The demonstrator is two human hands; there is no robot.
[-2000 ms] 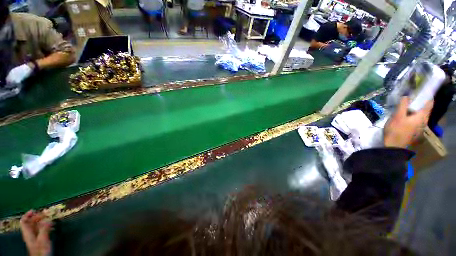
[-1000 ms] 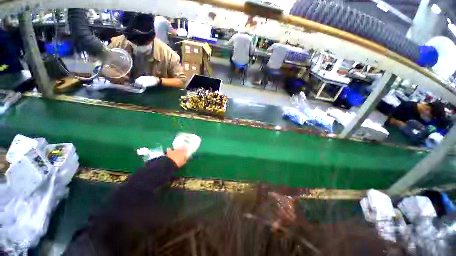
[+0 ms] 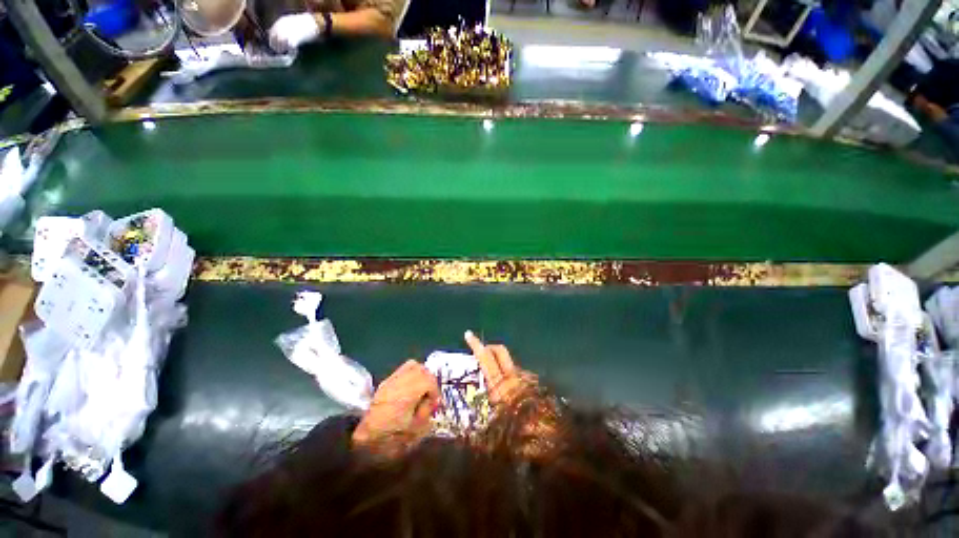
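An open power strip housing [image 3: 458,391] lies on the dark green bench in front of me, with dark and shiny bits inside. My left hand [image 3: 400,401] holds its left side with bent fingers. My right hand [image 3: 507,384] is at its right side, index finger raised; hair partly covers it, so I cannot tell whether it grips. A bagged power cord [image 3: 328,363] runs from beside my left hand up and left across the bench to a white end.
Stacked units [image 3: 89,315] with hanging bagged cords stand at left, more [image 3: 899,357] at right. A worn rail [image 3: 473,272] edges the green conveyor belt [image 3: 473,189]. Across it are a brass parts heap [image 3: 452,60], blue-and-clear bagged parts [image 3: 736,82] and a coworker's gloved hand [image 3: 294,32].
The housing held over the belt a second ago is now on the bench between my hands, with its bagged cord beside it. The view has turned downward.
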